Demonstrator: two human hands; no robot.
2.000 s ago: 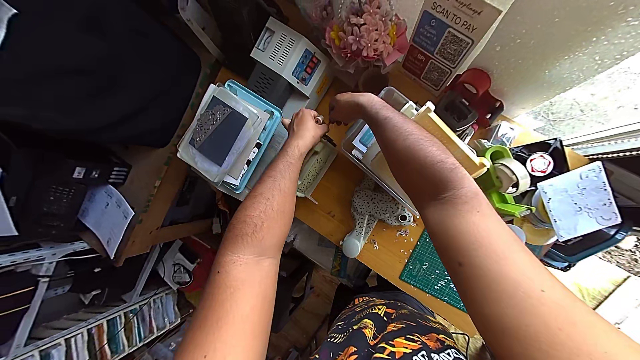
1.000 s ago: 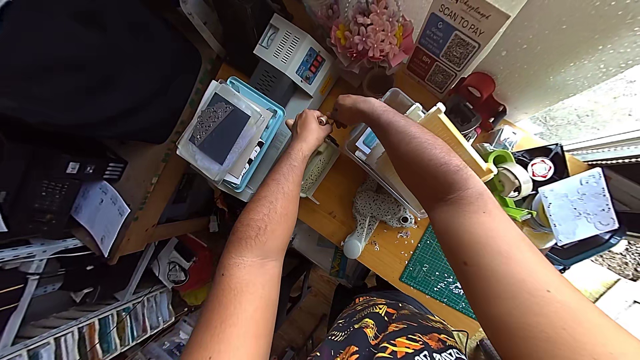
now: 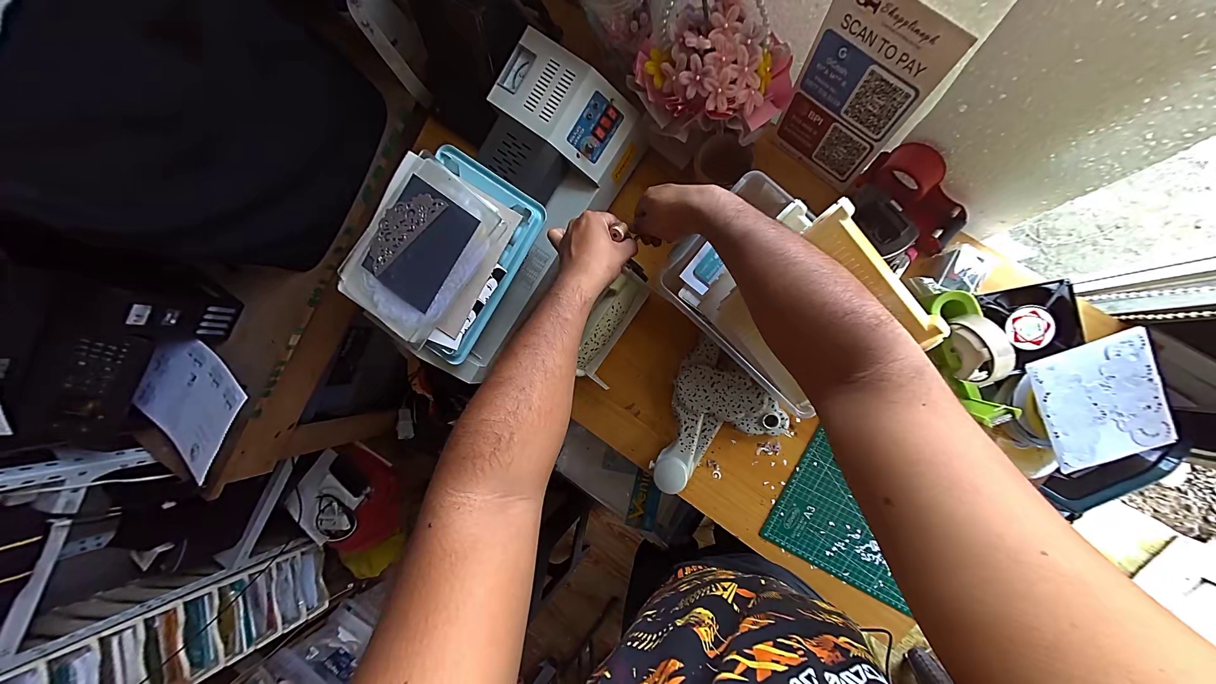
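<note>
My left hand (image 3: pixel 595 249) is curled near the table's far side, with a small tan thing between its fingers, too small to name. Close beside it on the right, my right hand (image 3: pixel 668 215) has its fingers bent down, and what they hold cannot be made out. Under my left forearm lies a speckled pale tray (image 3: pixel 608 321), partly hidden. A clear plastic bin (image 3: pixel 771 382) with cards in it sits below my right forearm. Nearer me, a speckled white device with a handle (image 3: pixel 708 404) rests on the wooden table (image 3: pixel 617 397).
Papers (image 3: pixel 418 249) are piled on a blue plastic tray (image 3: pixel 532 204) at left. Behind stand a white machine (image 3: pixel 560 103) and a pink flower bouquet (image 3: pixel 712 66). A green cutting mat (image 3: pixel 836 518) with scraps, a yellow plastic tray (image 3: pixel 879 271) and tape rolls (image 3: pixel 980 350) are at right.
</note>
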